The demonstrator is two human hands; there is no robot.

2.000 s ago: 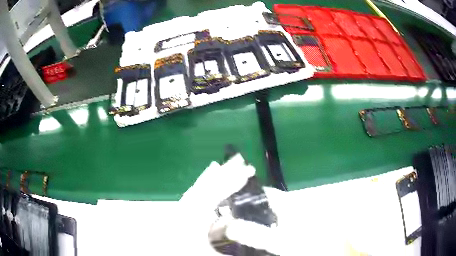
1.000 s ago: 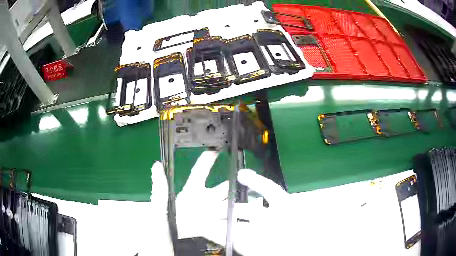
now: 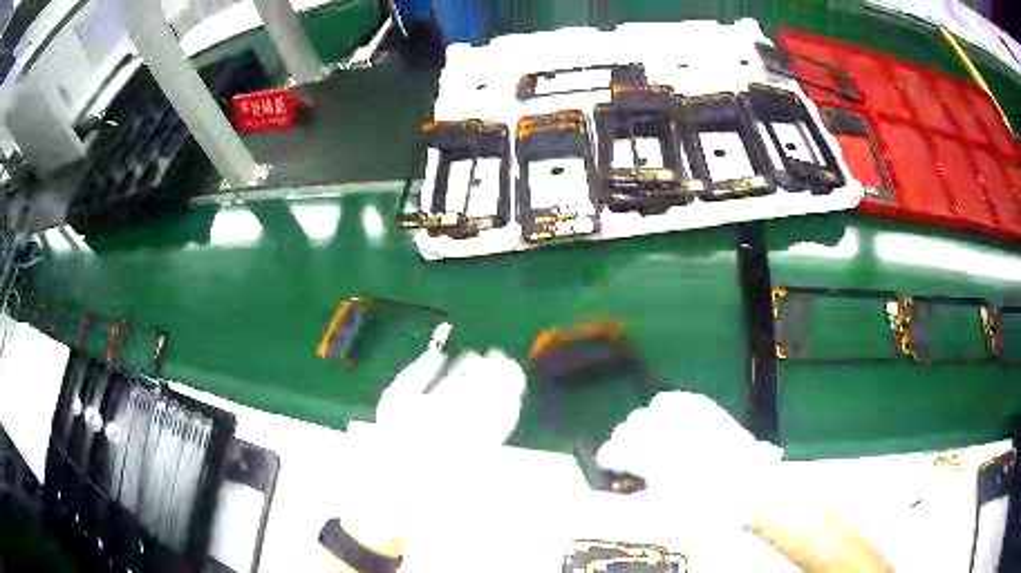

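My left hand (image 3: 453, 397), white-gloved with a dark wristband, is over the belt's near edge. Its fingers are at the right end of a phone middle frame (image 3: 345, 330) with a gold-orange end; the hand hides part of the frame. My right hand (image 3: 689, 442), also gloved, is at a blurred dark phone middle frame (image 3: 588, 375), upper end gold-orange, lower end by its fingers. Another frame part (image 3: 625, 557) shows at the bottom edge, partly cut off.
Green belt (image 3: 269, 274) with a dark crosswise strip and frames in a row at right. Beyond it, a white tray (image 3: 481, 249) holds several frames, beside a red tray (image 3: 935, 134). Packed black frames (image 3: 146, 459) stand near left. A red label sign (image 3: 263, 110) is far left.
The hands have moved apart from the stack they held together; one frame is now separate at the left hand. The view has shifted, so the trays appear further right.
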